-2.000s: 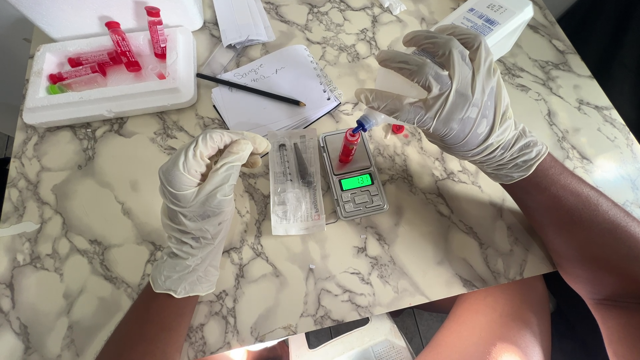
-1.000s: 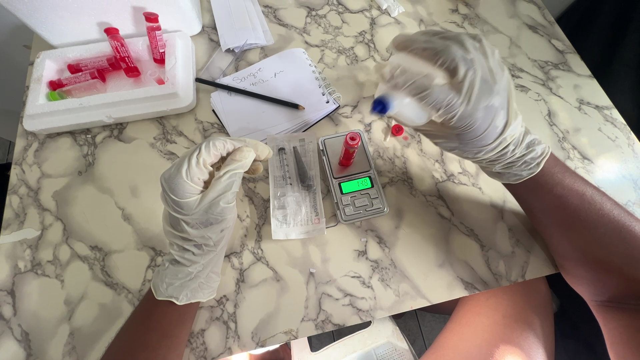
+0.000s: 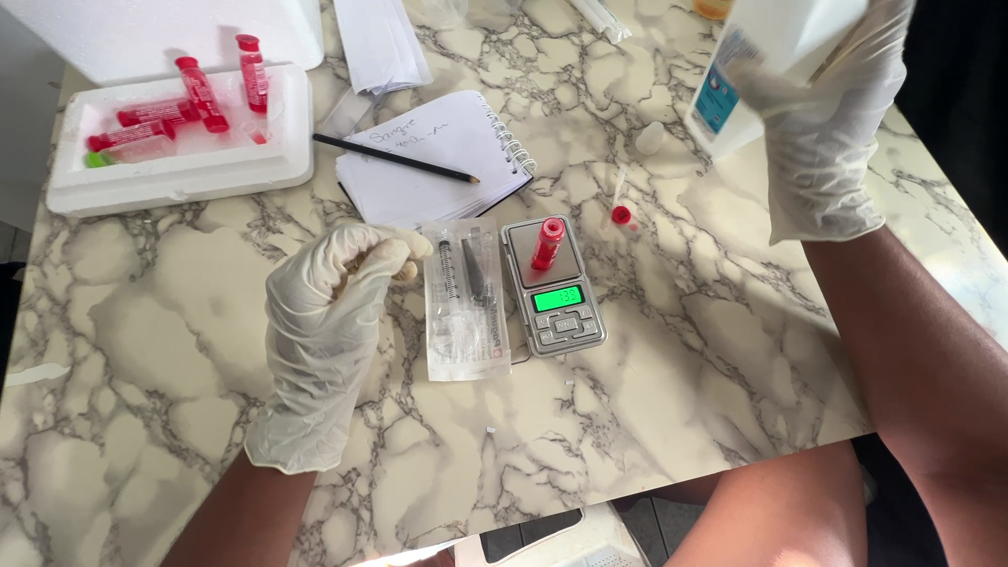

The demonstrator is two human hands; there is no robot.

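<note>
My left hand [image 3: 327, 323], in a whitish glove, is closed just left of a sealed syringe packet [image 3: 467, 303]; nothing shows in its fingers. My gloved right hand [image 3: 835, 118] is raised at the upper right, over and against a large white plastic bottle [image 3: 736, 87] with a blue label; whether it grips the bottle cannot be told. An uncapped red tube [image 3: 548, 244] stands on the steel plate of a small digital pocket scale [image 3: 563, 335], whose green display is lit. A red cap [image 3: 621, 215] with a clear stem lies beyond the scale.
Several red tubes [image 3: 202, 94] and a green-tipped one lie or lean in a white foam box [image 3: 181, 181] at upper left. A black pencil [image 3: 394, 157] lies on a spiral notebook [image 3: 441, 118] bearing handwriting. Folded papers [image 3: 382, 47] and a small translucent white cap [image 3: 650, 138] lie farther back.
My right hand has moved from near the scale to the upper right; the blue-tipped small bottle it held is no longer visible. The left hand stays closed beside the packet. The view has shifted slightly.
</note>
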